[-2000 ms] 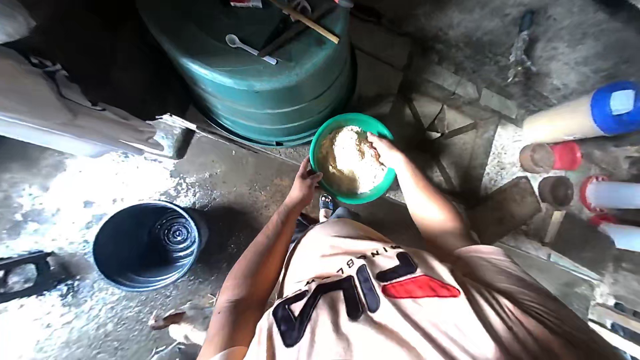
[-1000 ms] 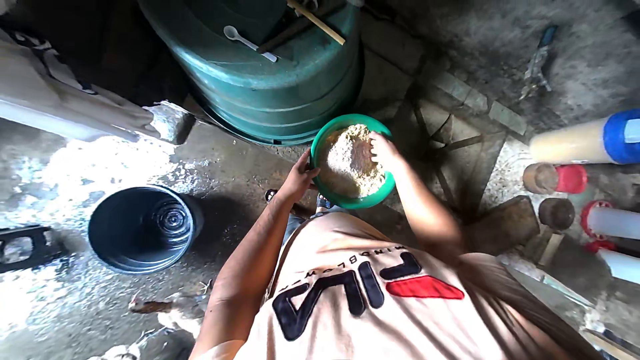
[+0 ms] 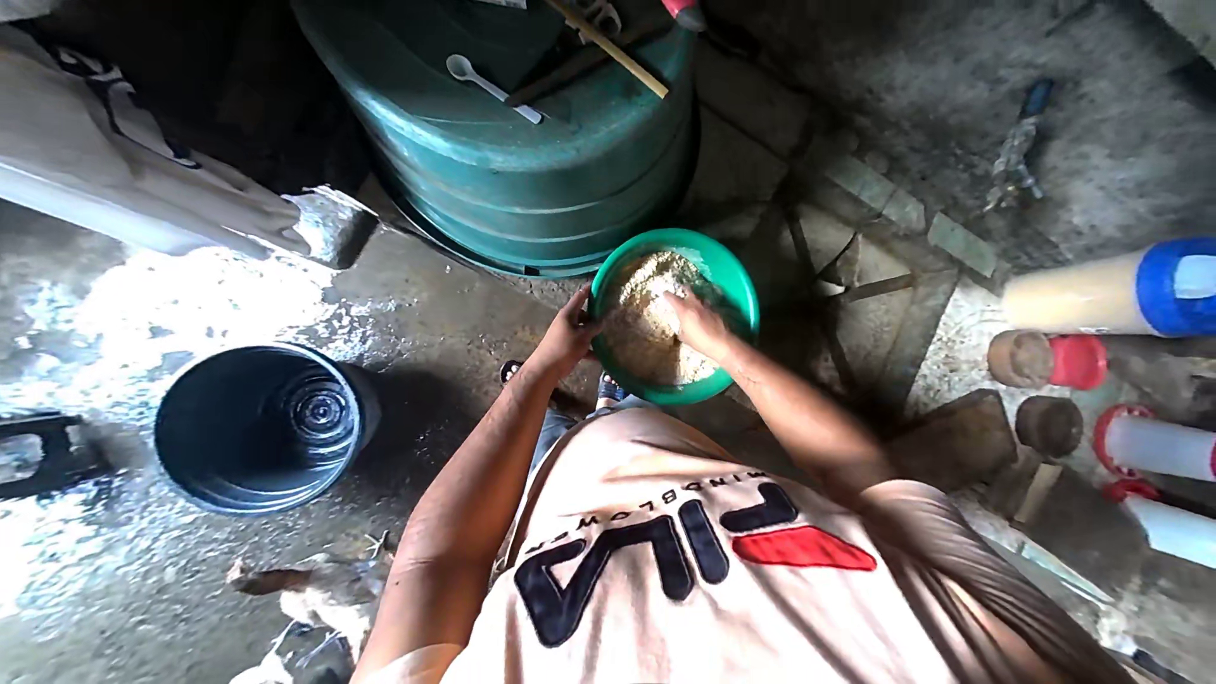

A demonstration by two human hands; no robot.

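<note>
A green plastic basin (image 3: 747, 275) holds pale, crumbly meal (image 3: 635, 328) that looks like feed or flour. My left hand (image 3: 572, 331) grips the basin's left rim, its fingers partly hidden under the wall. Inside the basin, my right hand (image 3: 695, 321) is pushed into the meal with its fingertips buried; whether it grasps any cannot be told. The basin is held in front of my body, near the large green plastic drum (image 3: 532, 180). On top of that drum lie a white plastic spoon (image 3: 494, 90) and a wooden stick (image 3: 613, 47).
A dark plastic bucket (image 3: 356, 418) stands on the wet concrete floor to the left, near chickens (image 3: 318, 598) at lower left. On the right are a blue-and-cream container (image 3: 1073, 294), a brown-and-red jar (image 3: 1078, 361) and white-and-red containers (image 3: 1168, 446). A black plastic object (image 3: 57, 456) lies far left.
My right hand has shifted within the meal, and the heap's surface has changed shape. My left hand stays on the rim. The chickens at lower left have come further into view since the first frame.
</note>
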